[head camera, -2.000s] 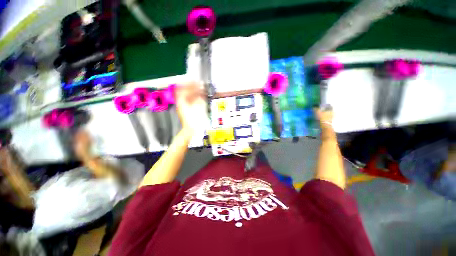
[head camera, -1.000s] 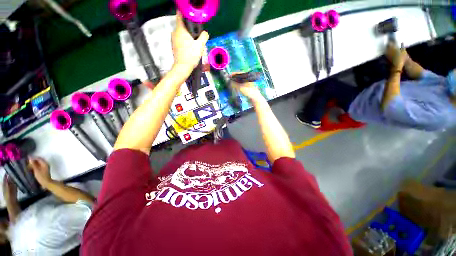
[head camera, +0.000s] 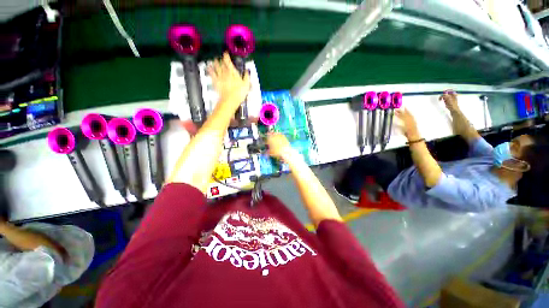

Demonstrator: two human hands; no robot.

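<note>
Two dark grey hair dryers with magenta rings lie on the white tray (head camera: 176, 90), a left one (head camera: 191, 84) and a right one (head camera: 241, 41). My left hand (head camera: 229, 81) lies over the right one's handle, fingers spread. My right hand (head camera: 277, 146) holds a dark block like a power plug (head camera: 259, 146) over the right side of the tester (head camera: 239, 165); its fingertips are small and partly hidden. Another dryer (head camera: 269, 114) is on the blue-green mat (head camera: 298, 123), its handle partly hidden by my right hand. Dark cable loops across the tester.
Several dryers (head camera: 121, 131) lie on the white bench to the left and three (head camera: 384, 101) to the right. A green belt (head camera: 120, 72) runs behind. A grey post (head camera: 343, 51) slants across it. A masked person (head camera: 457, 174) sits right; another's arm and sleeve (head camera: 42, 252) show left.
The dryer that my left hand gripped now lies beside the other one on the tray, and the fingers have spread. My right hand has moved down and left to the tester with the dark block.
</note>
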